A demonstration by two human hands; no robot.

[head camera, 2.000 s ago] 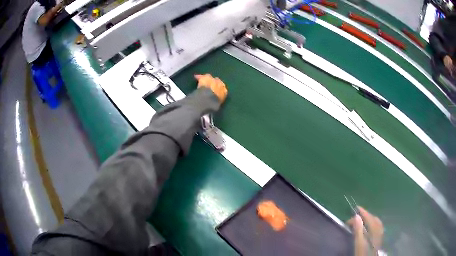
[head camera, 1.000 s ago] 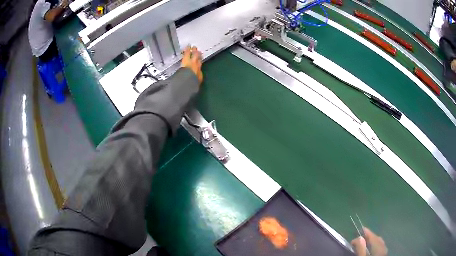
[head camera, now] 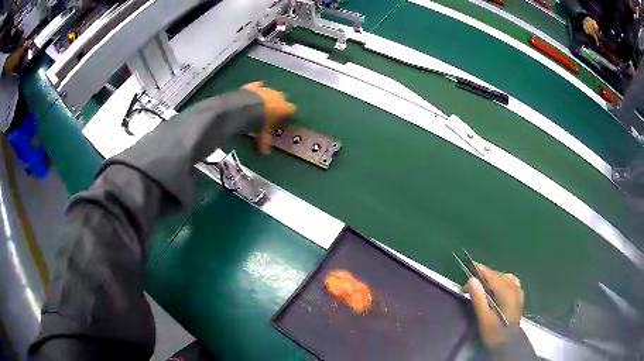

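A flat grey-brown carrier plate (head camera: 305, 145) with round seats in a row lies on the green belt (head camera: 395, 176). My left hand (head camera: 272, 113) is at the plate's far left end, slightly blurred, with fingers over that end and hiding it. My right hand (head camera: 498, 300) holds silver tweezers (head camera: 480, 282) at the lower right, their two prongs apart and pointing up-left. A black tray (head camera: 402, 307) with a raised rim lies at the near edge, holding a pile of tiny orange parts (head camera: 347, 290).
A silver bracket with cable (head camera: 243, 185) sits on the near rail (head camera: 303, 220). A white machine frame (head camera: 152, 63) stands at upper left. The far rail (head camera: 416, 116) carries a tapered strip. Orange-red bars (head camera: 554, 54) lie beyond. Parts of people show at both upper corners.
My left hand has come back from the machine frame, and a carrier plate now shows at it. The view has shifted right. My right hand still holds the tweezers.
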